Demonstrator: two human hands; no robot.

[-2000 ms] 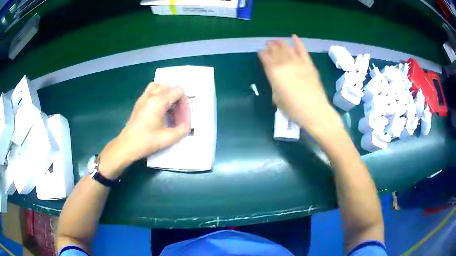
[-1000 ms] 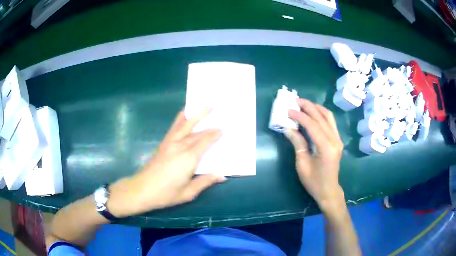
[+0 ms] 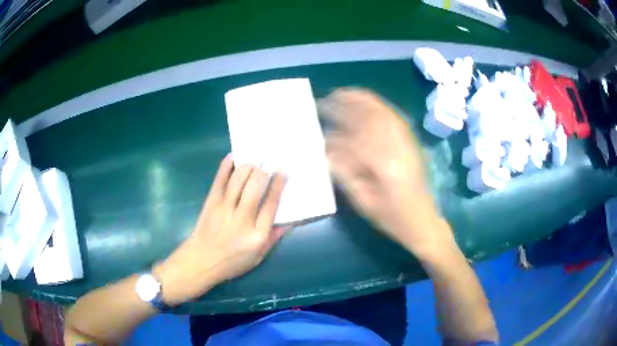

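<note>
A white inner tray (image 3: 281, 125) lies on the dark green worktop in front of me, slightly turned. My left hand (image 3: 240, 209) rests on its lower left part, fingers spread and pressing on it. My right hand (image 3: 369, 152) is blurred at the tray's right edge; its fingertips and anything in them cannot be made out. The charger seen earlier beside the tray does not show now. A pile of white chargers (image 3: 507, 121) lies at the right.
White trays (image 3: 61, 226) lean together at the far left. A red plastic holder (image 3: 565, 101) lies behind the chargers. A pale grey strip (image 3: 257, 59) separates the worktop from the green belt, which carries a printed white box (image 3: 473, 9) and another white piece (image 3: 108, 12).
My right hand has moved from the charger up and left to the tray's right edge. The tray has turned and shifted left a little, my left hand still on it. Belt items have moved right.
</note>
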